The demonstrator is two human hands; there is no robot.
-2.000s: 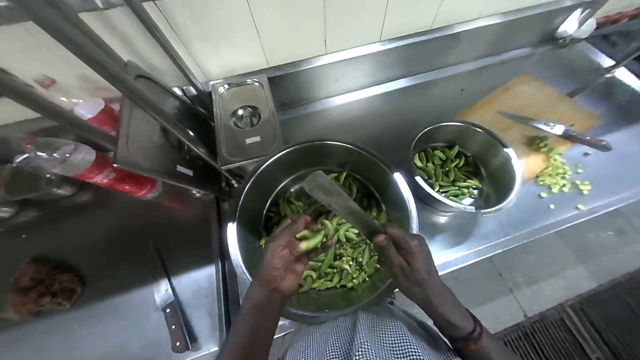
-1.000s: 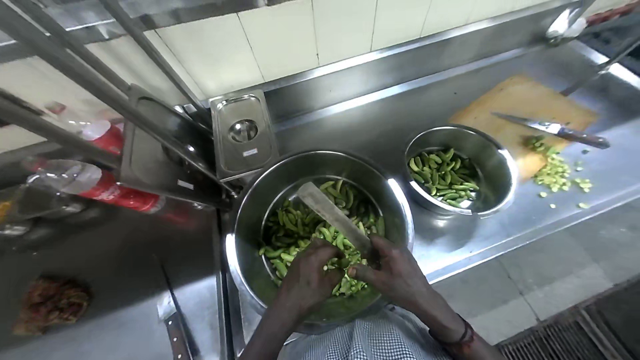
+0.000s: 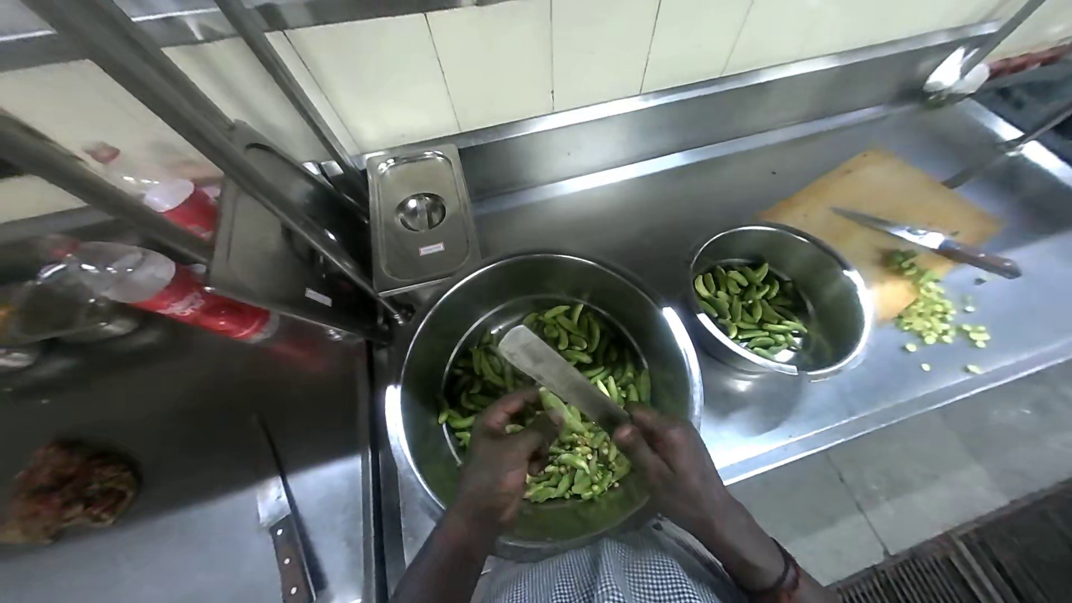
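Both hands are over a large round steel pot [image 3: 687,360] that holds many green pods [image 3: 569,331] and a pile of cut pieces [image 3: 586,469]. My right hand [image 3: 670,456] grips the handle of a knife with a broad, blunt-ended blade [image 3: 557,373], which points up and to the left across the pot. Between the fingers of my left hand [image 3: 507,452] is a green pod [image 3: 559,410], close beside the blade. The fingertips partly hide it. A smaller steel pot [image 3: 846,318] with whole green pods [image 3: 745,306] stands to the right.
A wooden cutting board [image 3: 888,193] bears another knife [image 3: 930,239], with chopped green bits [image 3: 930,310] alongside. A lidded steel container [image 3: 423,213] stands behind the large pot. At left are plastic bottles [image 3: 180,293], a metal rack post [image 3: 193,142], a knife [image 3: 285,519] and a reddish-brown clump [image 3: 71,490].
My left hand was lower among the pods one second ago; now a pod shows in its fingers beside the blade. The knife has stayed in my right hand.
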